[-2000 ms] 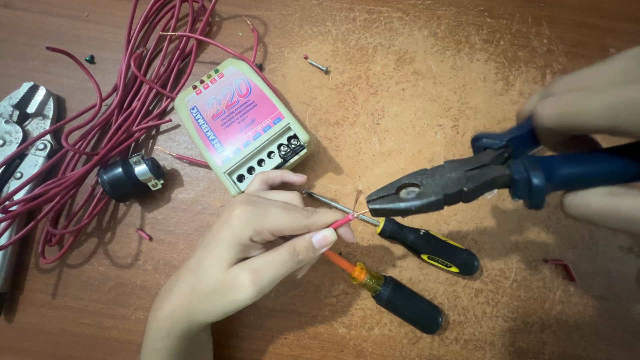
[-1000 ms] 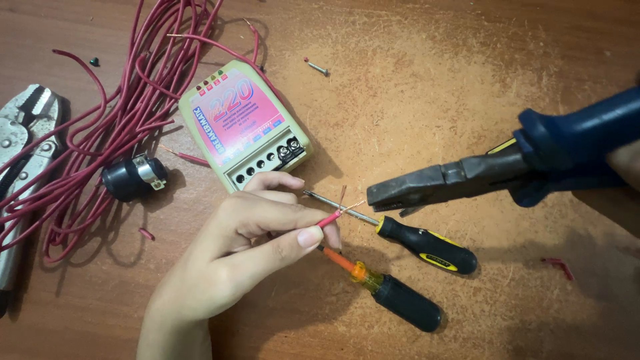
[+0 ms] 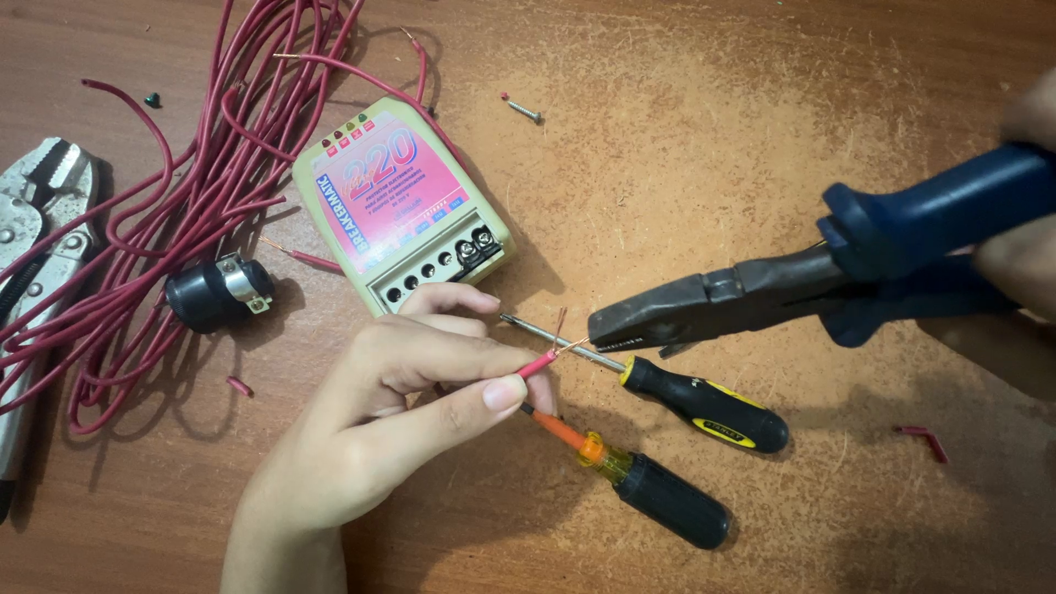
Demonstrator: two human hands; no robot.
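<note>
Between thumb and forefinger, my left hand (image 3: 412, 396) pinches a red insulated wire (image 3: 537, 364). Its bare copper strands are splayed into two bunches, one pointing up, the other reaching the tip of the combination pliers (image 3: 718, 301). My right hand (image 3: 1023, 256), partly cut off at the right edge, holds the pliers by their blue handles. Whether the jaws grip the strands cannot be told. Just behind my left fingers lies a beige voltage protector (image 3: 388, 186) with a row of screw terminals. A Stanley screwdriver (image 3: 709, 404) and an orange-shafted screwdriver (image 3: 672, 499) lie beneath and beside the wire.
A loose coil of red wire (image 3: 198, 206) covers the upper left, with a black cylindrical part with a metal clamp (image 3: 219, 293) beside it. Locking pliers (image 3: 41, 247) lie at the left edge. A screw (image 3: 524, 110) and insulation scraps (image 3: 924, 441) rest on the wooden table.
The pliers have turned so that their jaws are seen more from the side. The copper strands, bunched closer two seconds ago, now spread apart. My left hand keeps its pinch on the wire.
</note>
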